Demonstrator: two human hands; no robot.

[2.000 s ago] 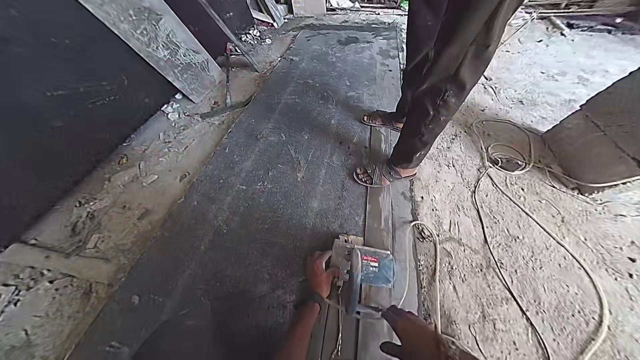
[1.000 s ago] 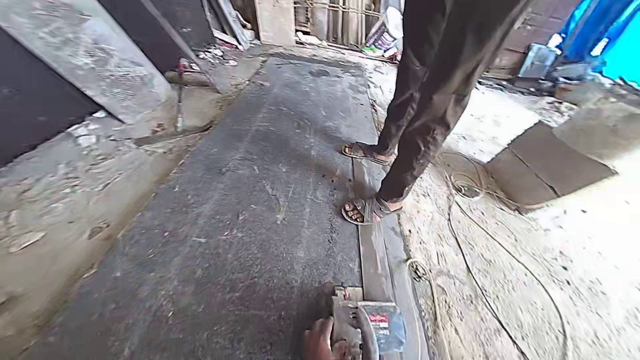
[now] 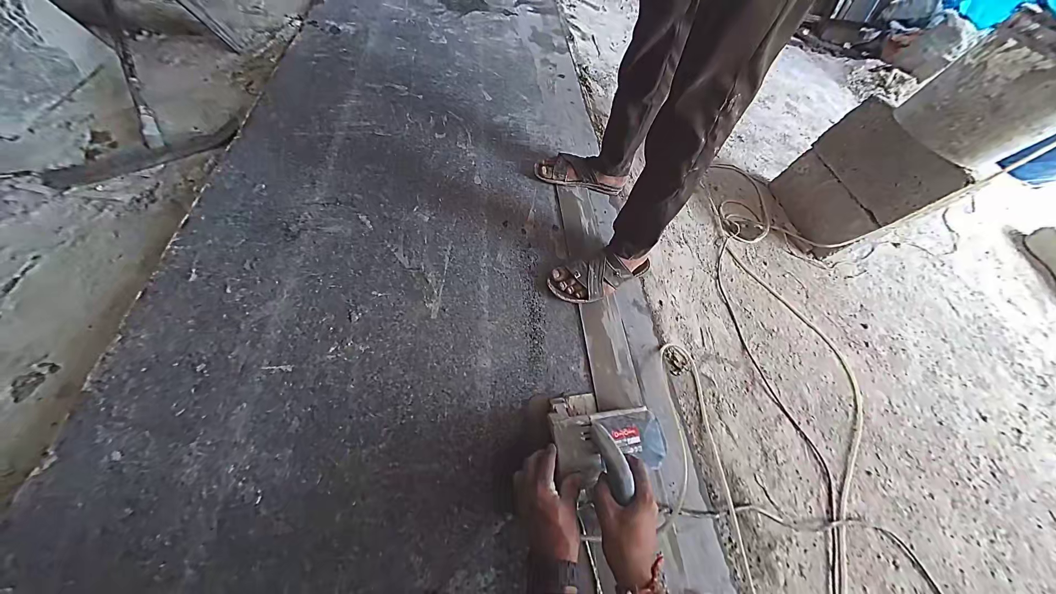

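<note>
A handheld power saw (image 3: 606, 441) with a grey curved handle and a blue motor housing rests on a dark stone slab (image 3: 371, 272), against a long flat straightedge strip (image 3: 610, 346). My left hand (image 3: 549, 503) is at the saw's left rear side, its fingers on the metal base. My right hand (image 3: 629, 516) is closed around the rear of the handle. The blade is hidden beneath the saw. Ahead, a person's two sandalled feet (image 3: 598, 276) stand across the strip and the slab.
Looped pale cables (image 3: 850, 388) lie on the rough, dusty ground to the right, one passing beside the saw. A brown block (image 3: 874, 177) stands at the upper right. Metal bars (image 3: 140, 161) lie to the left beyond the slab's edge.
My right hand, below the handle two seconds ago and out of view one second ago, is now on the handle. The other person's feet remain on the strip. The view has tilted down.
</note>
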